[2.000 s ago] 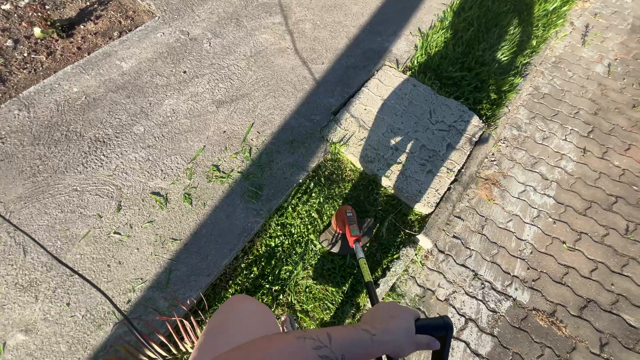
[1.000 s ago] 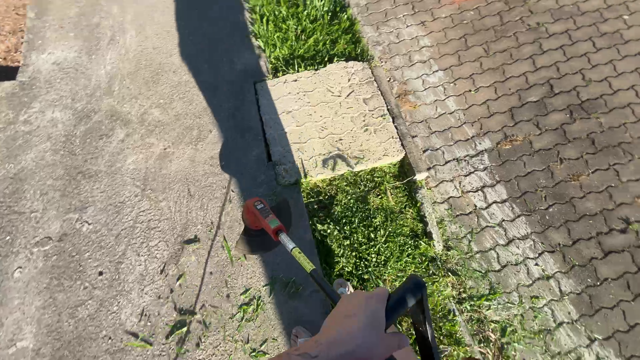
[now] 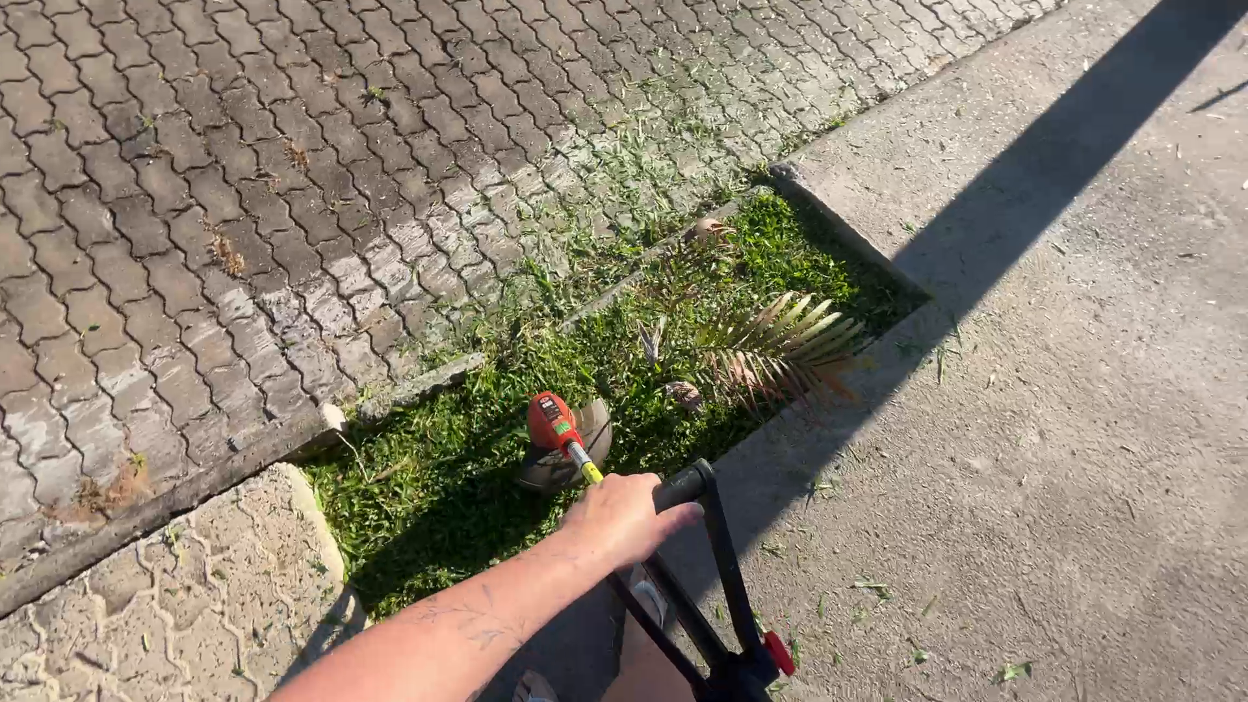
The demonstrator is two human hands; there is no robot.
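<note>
My left hand [image 3: 619,517] is closed around the black loop handle [image 3: 717,546] of a string trimmer, its arm coming in from the bottom left. Beyond the hand, the trimmer's orange head [image 3: 554,424] and grey guard [image 3: 575,453] are over the grass strip [image 3: 439,468]. A yellow label marks the shaft just past my fingers. A red knob [image 3: 778,653] sits on the handle's mount at the bottom. My right hand is out of view. To the right of the head, a palm frond [image 3: 780,351] spreads over the grass, partly dry.
Interlocking pavers [image 3: 244,195] with scattered clippings lie at upper left, bordered by a concrete curb [image 3: 234,453]. A textured slab [image 3: 195,585] adjoins the grass at lower left. A concrete walkway [image 3: 1053,439] spans the right side. My feet are at the bottom, near the trimmer.
The view has turned strongly. The trimmer head was over the walkway's edge one second ago and is now over the grass strip. My left hand keeps its hold on the handle.
</note>
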